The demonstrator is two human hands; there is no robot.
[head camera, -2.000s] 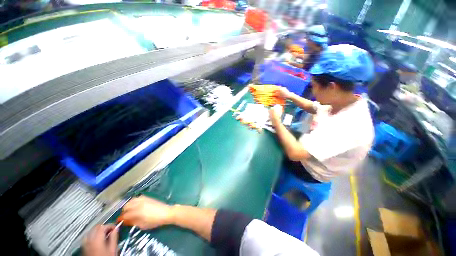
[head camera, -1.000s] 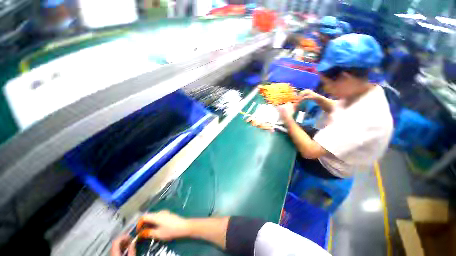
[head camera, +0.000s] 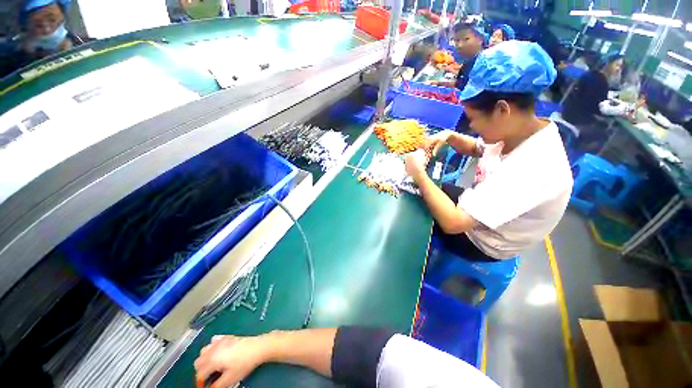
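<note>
My right hand [head camera: 226, 359] is at the lower left of the view, on the green bench. Its fingers are bent down, with orange covers at the fingertips. What the fingers hold, if anything, is hidden. My left hand is out of the picture. A small heap of grey sleeves [head camera: 241, 294] lies just beyond my right hand. A long grey cord [head camera: 309, 261] curves from the blue bin down onto the bench. White tubes [head camera: 121, 356] lie in a pile at the lower left, left of my hand.
The large blue bin [head camera: 152, 299] with dark-grey pieces stands behind the rail. A neighbouring worker in a blue cap [head camera: 516, 182] sits to the right, handling orange pieces [head camera: 402, 135]. White tubes with orange ends [head camera: 385, 173] lie there. An open cardboard box [head camera: 633, 333] is at the lower right.
My left hand, seen earlier beside my right hand, has left the picture. The white tube between my hands and the sleeved tubes beneath them no longer show.
</note>
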